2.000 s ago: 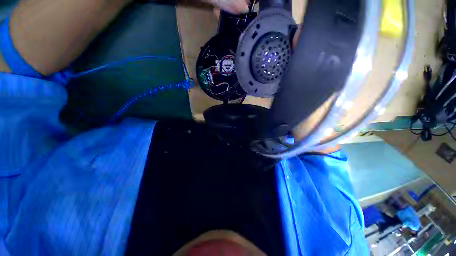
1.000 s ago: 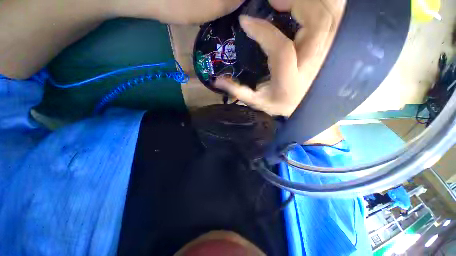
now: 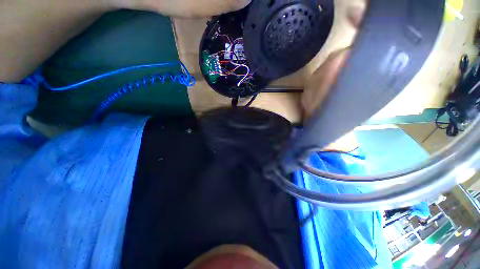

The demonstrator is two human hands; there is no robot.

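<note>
The open ear cup housing (image 3: 216, 81) lies at top centre, with red and white lead wires, a green circuit board (image 3: 210, 65) and a pale component (image 3: 234, 51) inside. The speaker plate (image 3: 292, 31) overlaps its right side, perforated face showing. The headset's other cup (image 3: 247, 126) is against my black-clad chest. Its broad strap (image 3: 376, 73) and silver hoops (image 3: 368, 197) arch to the right. My left hand (image 3: 226, 6) is at the top edge, mostly cut off. My right hand (image 3: 323, 84) is blurred and partly hidden behind the strap; its grip is unclear.
A brown cardboard sheet (image 3: 197, 100) lies under the work, beside a green mat (image 3: 121, 47). A coiled blue cord (image 3: 137, 85) crosses the mat. A yellow glue bottle (image 3: 453, 8) is at top right. Black headset parts and cables (image 3: 458, 107) are at far right.
My right hand has moved off the open cup to the right, behind the strap. The speaker plate's perforated face shows again, higher than two seconds ago. The hoops have swung lower right since then.
</note>
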